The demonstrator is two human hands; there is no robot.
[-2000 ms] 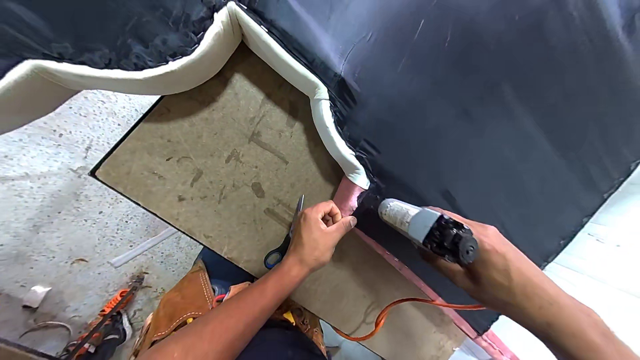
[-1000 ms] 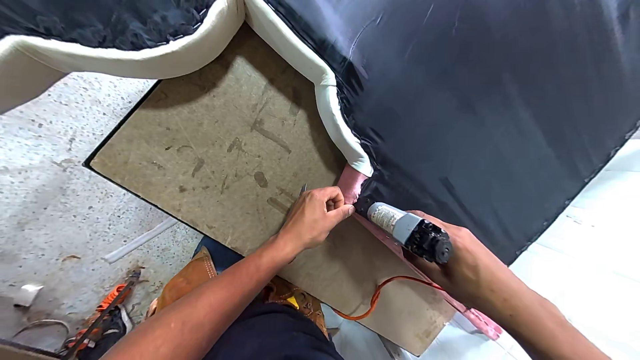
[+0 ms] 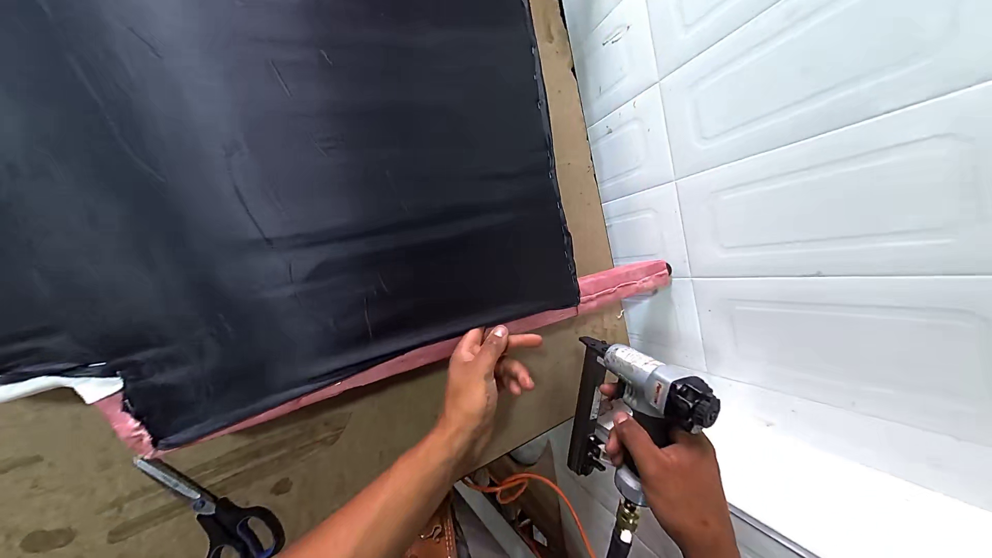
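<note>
With thumb and fingertips, my left hand (image 3: 482, 376) pinches the lower edge of the black fabric (image 3: 372, 194), where a pink fabric strip (image 3: 411, 359) runs along it. The strip sticks out past the black fabric's right corner. My right hand (image 3: 673, 473) grips a pneumatic staple gun (image 3: 637, 380) by its handle, its nose up and clear of the strip. Black-handled scissors (image 3: 225, 515) lie at the lower left on the board, near the strip's left end. A white padded edge (image 3: 58, 385) shows at the far left.
A brown board (image 3: 310, 457) lies under the fabric and shows along its right side. A white panelled surface (image 3: 821, 225) borders it on the right. An orange air hose (image 3: 535, 484) curls below my hands, near a brown leather pouch (image 3: 434, 535).
The view has shifted far to the right along the fabric. Both hands have left the pink corner by the padded edge; the staple gun no longer points at the left fingertips.
</note>
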